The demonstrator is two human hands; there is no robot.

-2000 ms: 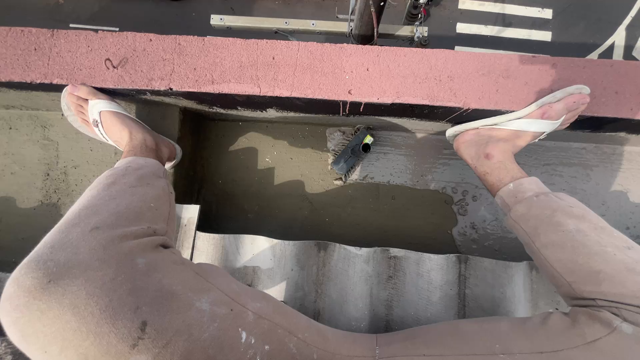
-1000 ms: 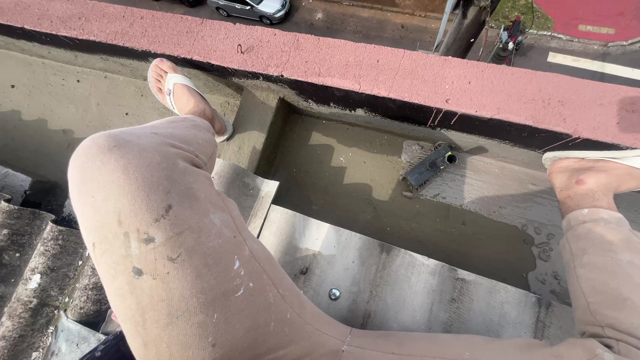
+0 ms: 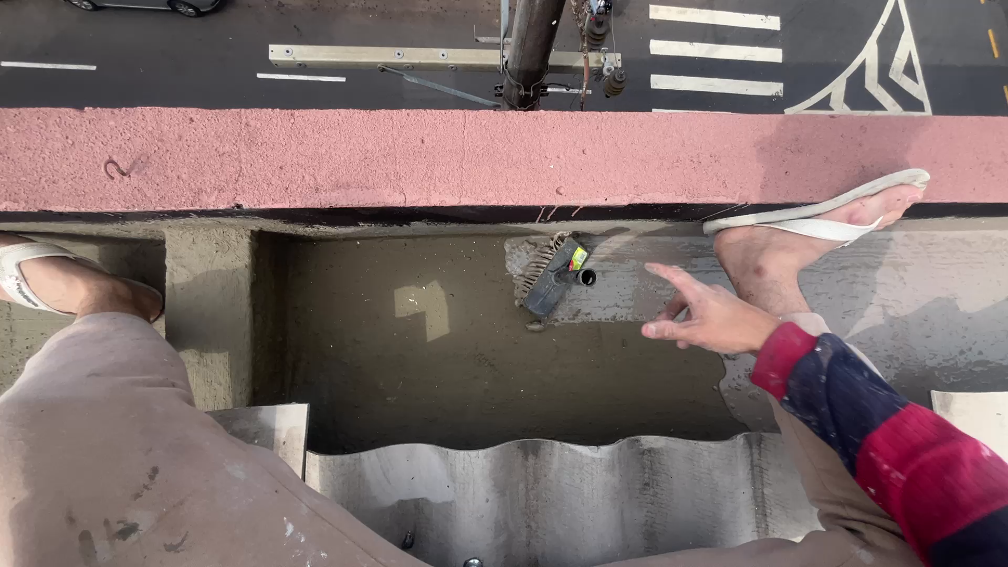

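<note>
My right hand [image 3: 705,315] reaches in from the right over the gutter, fingers apart and pointing left, holding nothing. To its left a dark plastic brush head [image 3: 554,279] with pale bristles and an empty handle socket lies tilted on the floor of the concrete gutter [image 3: 378,354]. The hand and brush are apart. A wet grey coating [image 3: 630,256] covers part of the gutter floor from the brush rightward. My left hand is out of view.
A pink parapet [image 3: 465,157] crosses beyond the gutter, with a street and a utility pole [image 3: 534,55] below. Corrugated roof sheets [image 3: 551,496] edge the near side. A concrete divider [image 3: 208,315] stands at left. My sandalled right foot [image 3: 827,213] rests against the parapet.
My right hand has come into view from the right, above the gutter. My left foot now rests lower, left of the divider. The view has swung back to the right. The brush head still lies in the gutter.
</note>
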